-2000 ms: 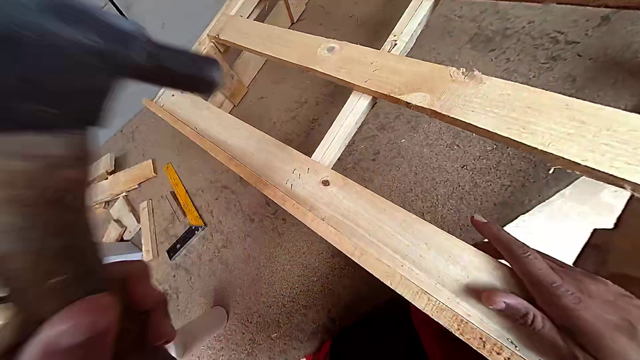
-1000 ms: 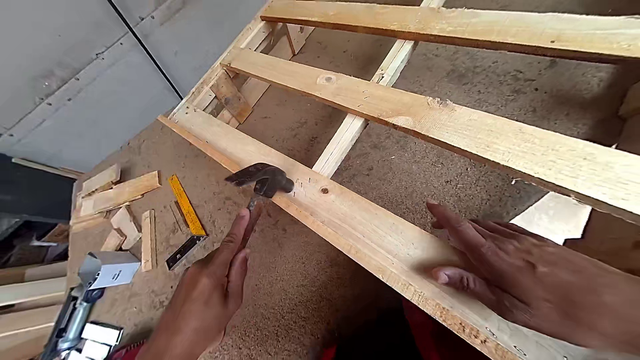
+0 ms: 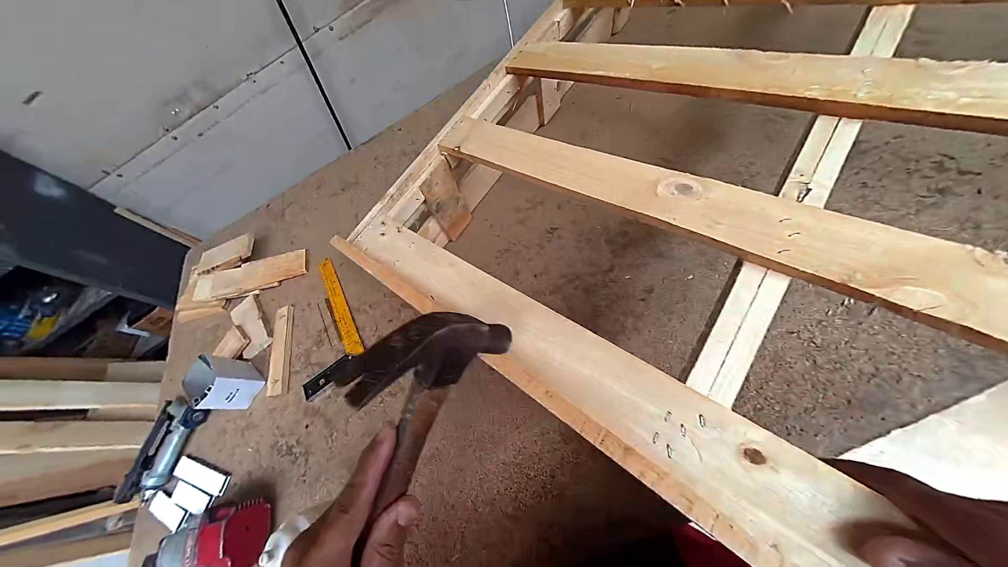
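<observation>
My left hand grips a claw hammer by its handle. The hammer's head overlaps the near edge of the closest wooden board; whether they touch is unclear. Several staples show in that board beside a dark knot. At the lower right, my right hand rests on the same board, partly cut off by the view. A second board and a third board lie across the slatted wooden frame, over a lengthwise batten.
Left of the frame lie a yellow-bladed try square, wood offcuts, a small open box, a grey metal tool, white blocks and a red tool. A grey panelled wall stands behind.
The hammer was large and blurred at the upper left, then over the near board by the staples; now it is nearer that board's left end. The view has shifted left.
</observation>
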